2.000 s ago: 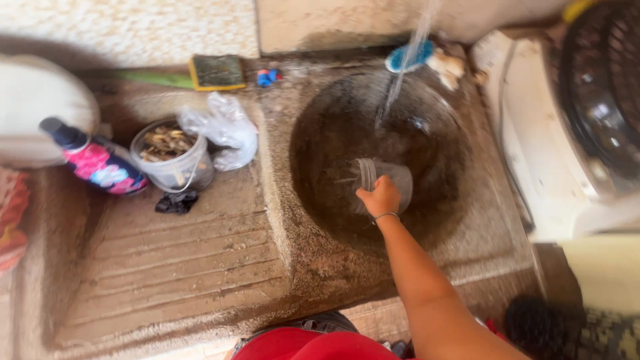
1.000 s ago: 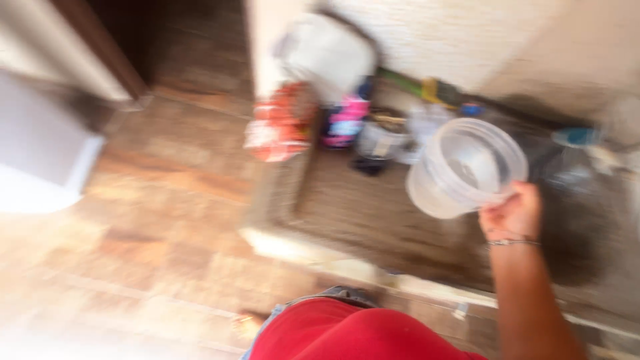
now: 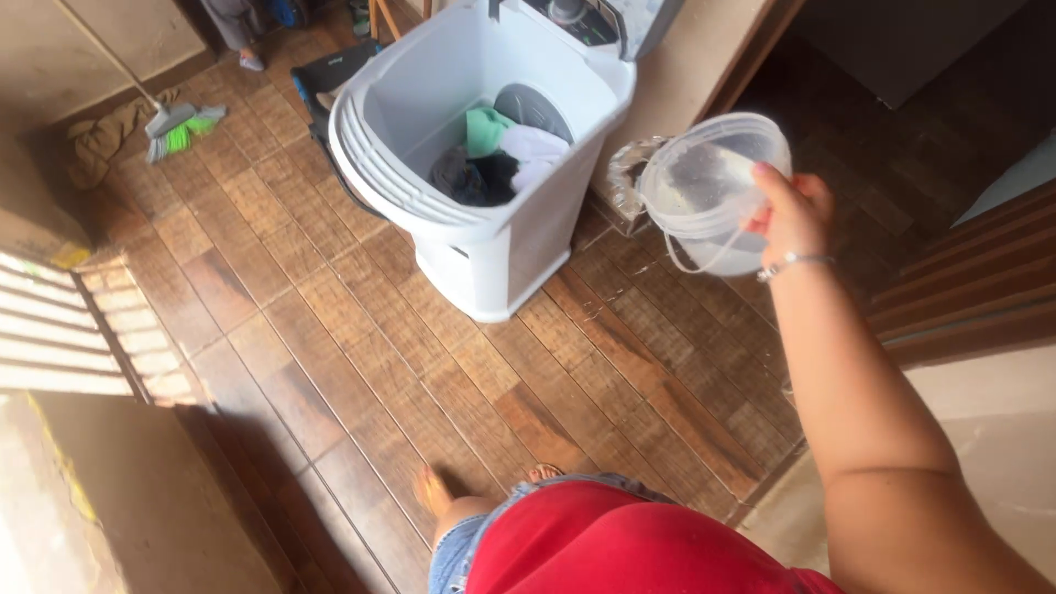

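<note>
My right hand (image 3: 792, 210) grips a clear plastic bucket (image 3: 709, 202) by its side, and the bucket is tilted with water spilling from its rim on the left. Its thin handle hangs below. Left of the bucket stands a white top-loading washing machine (image 3: 536, 264) with its lid raised. Inside its tub lie clothes (image 3: 503, 157), among them green, white and dark pieces. The bucket is to the right of the tub, apart from it. My left hand is out of view.
A broom (image 3: 169, 124) rests near a brown cloth (image 3: 103, 140) at the upper left. Behind the machine is a dark folding frame (image 3: 338, 70), and another person's leg (image 3: 239, 33) shows at the top. A doorway lies at the right; a low wall (image 3: 140, 478) stands lower left.
The view has swung from the stone sink to the washing machine. The bucket, dipped in the sink's basin two seconds ago, is now held up near the machine in my right hand.
</note>
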